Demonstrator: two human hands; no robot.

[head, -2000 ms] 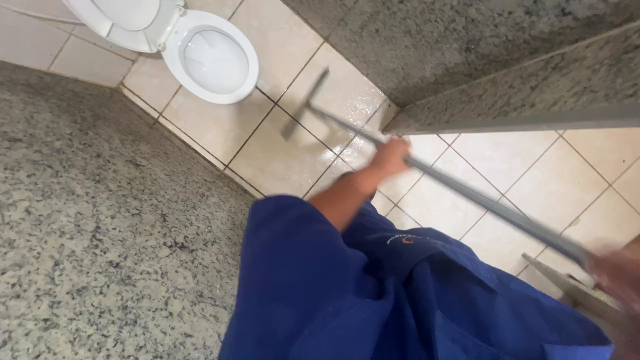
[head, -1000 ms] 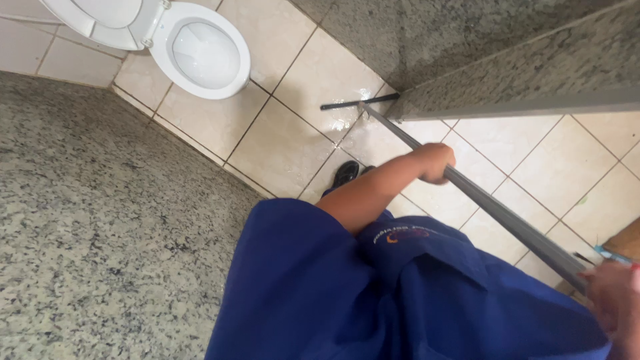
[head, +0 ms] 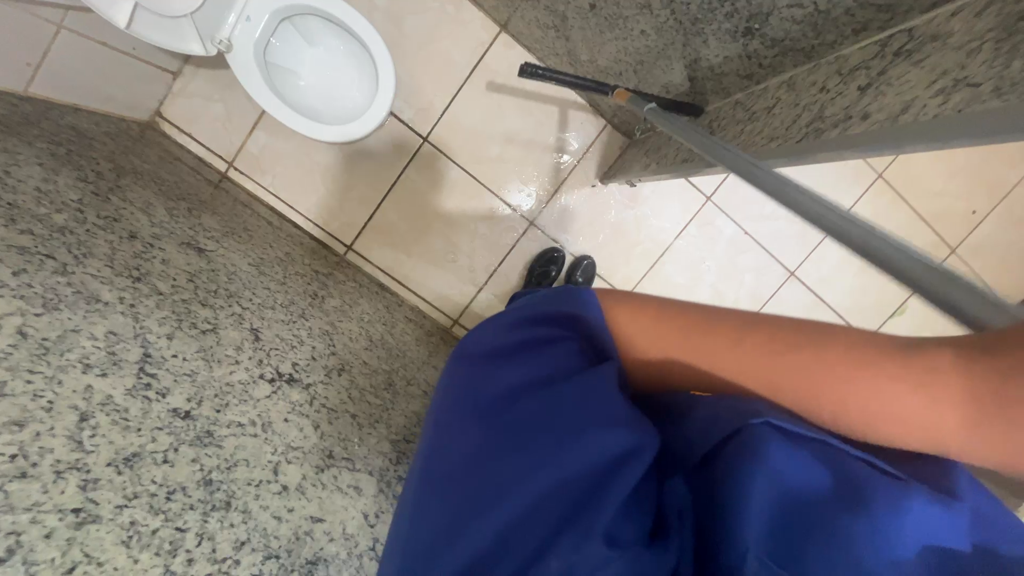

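A floor squeegee with a black head [head: 560, 78] and a long grey pole [head: 824, 212] slants across the upper right. Its head is tilted near the granite partition's foot, off the floor, with its shadow on the tiles. The pole runs down to my left hand [head: 996, 364] at the right edge, which overlaps it and appears closed on it; the fingers are cut off by the frame. My bare left forearm stretches across from a blue sleeve. My right hand is out of view. Wet patches [head: 524, 196] shine on the tiled floor below the head.
A white toilet [head: 320, 72] with its lid raised stands at the upper left. A speckled granite wall [head: 160, 360] fills the left side. Another granite partition [head: 840, 88] ends near the wet tiles. My black shoes [head: 546, 268] stand on the floor tiles just below the wet area.
The squeegee head has risen off the floor beside the partition. My left hand has moved right to the frame's edge. My right hand, at the right edge before, has left the view.
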